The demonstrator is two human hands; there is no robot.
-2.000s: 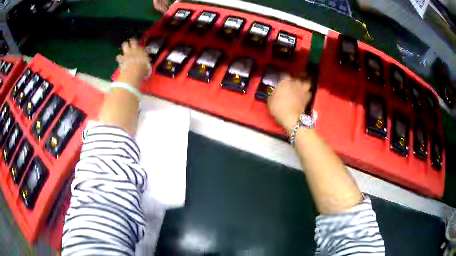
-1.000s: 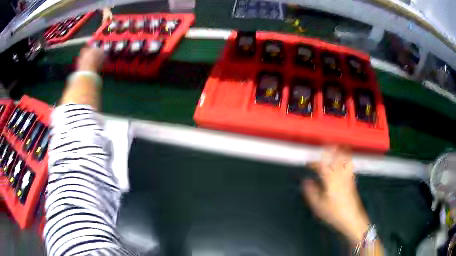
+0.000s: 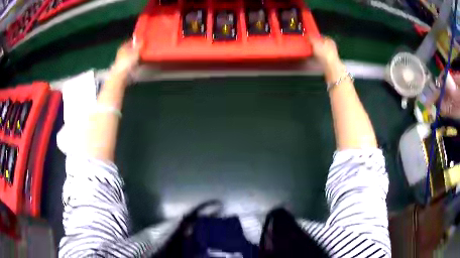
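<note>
A red blister tray (image 3: 227, 49) lies across the top of the view, over the conveyor and the white edge strip, cut off by the frame's top. Its near row holds several black units (image 3: 225, 25) with gold dots, and the leftmost near pocket is empty. My left hand (image 3: 126, 56) grips the tray's left end. My right hand (image 3: 324, 50) grips its right end. The fingertips are blurred and partly hidden by the tray.
Stacked red trays (image 3: 31, 136) with black units stand at the left. White label paper (image 3: 79, 101) hangs beside my left forearm. A small white fan (image 3: 407, 74) and clutter stand at the right, with part of another person's hand or arm (image 3: 450, 101).
The view has turned and tilted down. The filled tray my left hand touched is out of view. My left hand has let go of it, and both hands have taken hold of the other tray.
</note>
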